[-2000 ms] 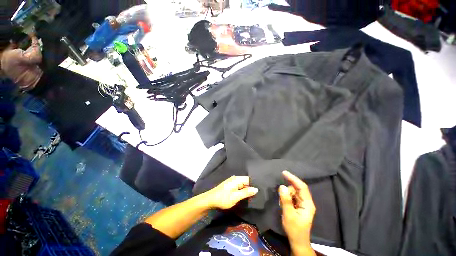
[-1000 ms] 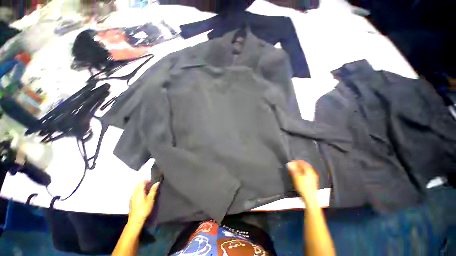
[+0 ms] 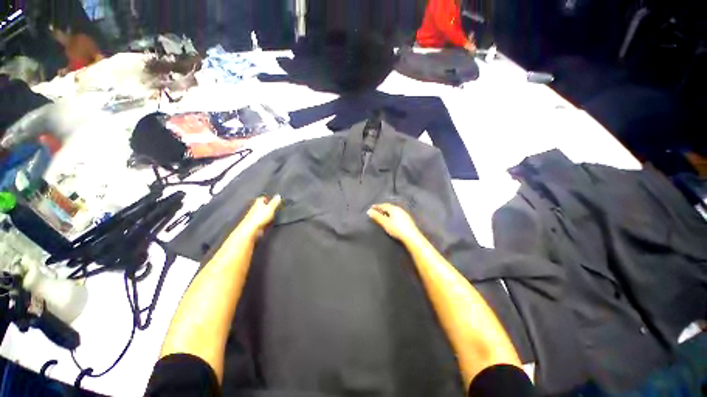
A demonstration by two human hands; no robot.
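A dark grey jacket (image 3: 325, 302) lies in front of me, with its collar and lapels (image 3: 370, 151) at the far end. A fold of grey cloth runs across its chest between my hands. My left hand (image 3: 266, 209) pinches the cloth at the left of this fold. My right hand (image 3: 387, 219) has its fingers curled on the cloth at the right. The fingertips are small and blurred, and I cannot see a tool in either hand.
A second grey jacket (image 3: 581, 256) lies at the right. A navy garment (image 3: 453, 139) lies beyond the collar. Tangled black hangers (image 3: 116, 236), a pale bottle (image 3: 62, 295) and a plastic bag (image 3: 198, 133) are at the left. A person in red (image 3: 442, 27) is at the far side.
My hands have moved from the jacket's near edge up to its chest, drawing cloth away from me. The lapels are now exposed. The view has tilted up.
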